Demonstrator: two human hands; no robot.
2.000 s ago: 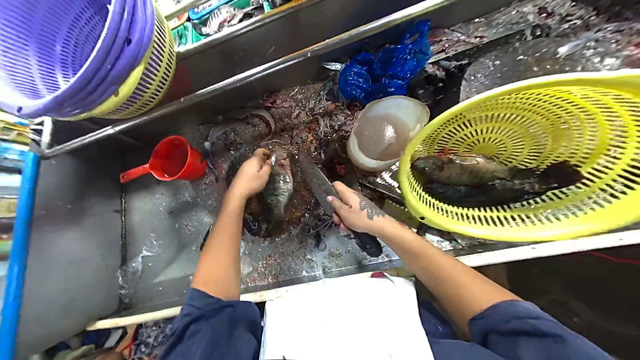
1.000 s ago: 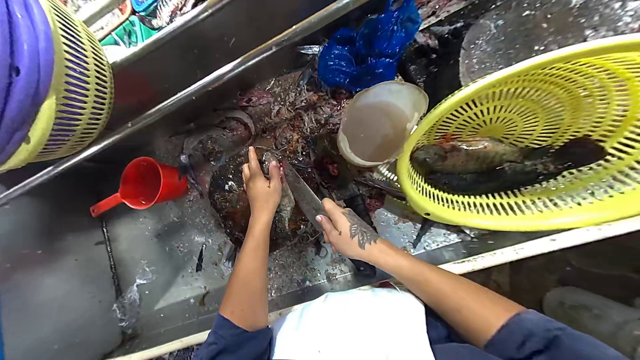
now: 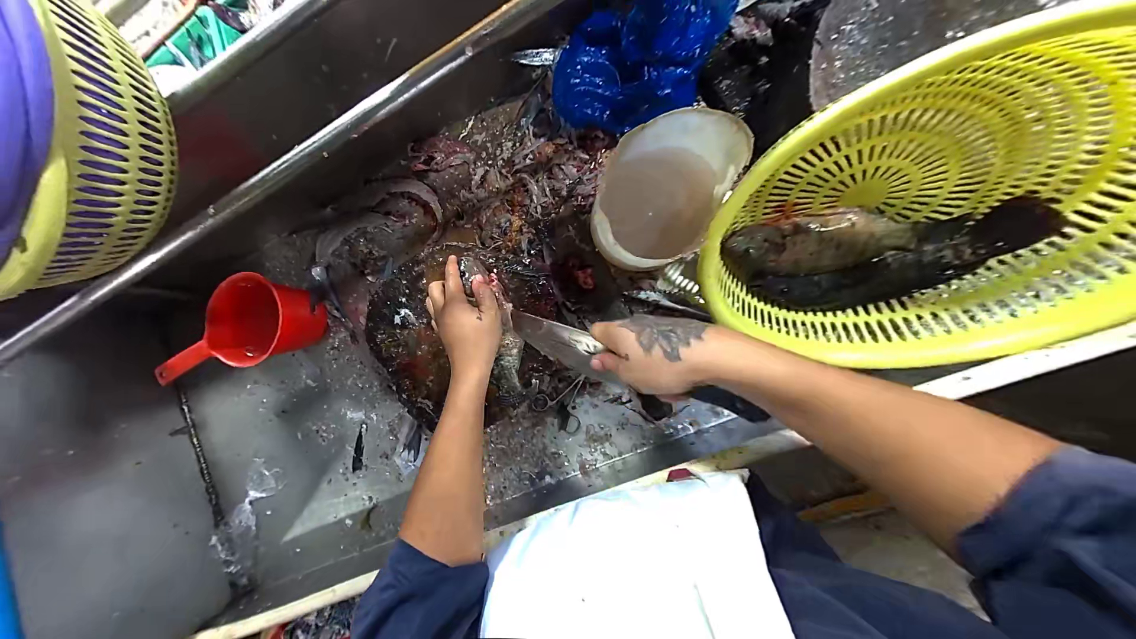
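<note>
My left hand [image 3: 466, 315] holds the head end of a fish [image 3: 508, 359] down on a round, dark, wet board [image 3: 404, 355] in the metal trough. My right hand [image 3: 652, 355] grips a broad-bladed knife [image 3: 555, 339]; its blade points left, with the tip against the fish close to my left fingers. The knife's handle is mostly hidden in my fist. Fish scraps [image 3: 524, 191] lie heaped behind the board. Two fish [image 3: 825, 244], one dark and partly covered, lie in a yellow plastic basket [image 3: 967, 351] to the right of my right hand.
Left of the board sits a red dipper [image 3: 244, 324] with its handle pointing left. A pale tub of cloudy liquid [image 3: 661, 200] stands behind the knife, near a blue plastic bag [image 3: 612, 67]. Stacked baskets [image 3: 111, 146] stand upper left. The trough's metal rim [image 3: 293, 169] runs diagonally behind.
The fish, seen broadside between my hands two seconds ago, is now largely under my left hand. The knife blade has come to it from the right. The view has shifted.
</note>
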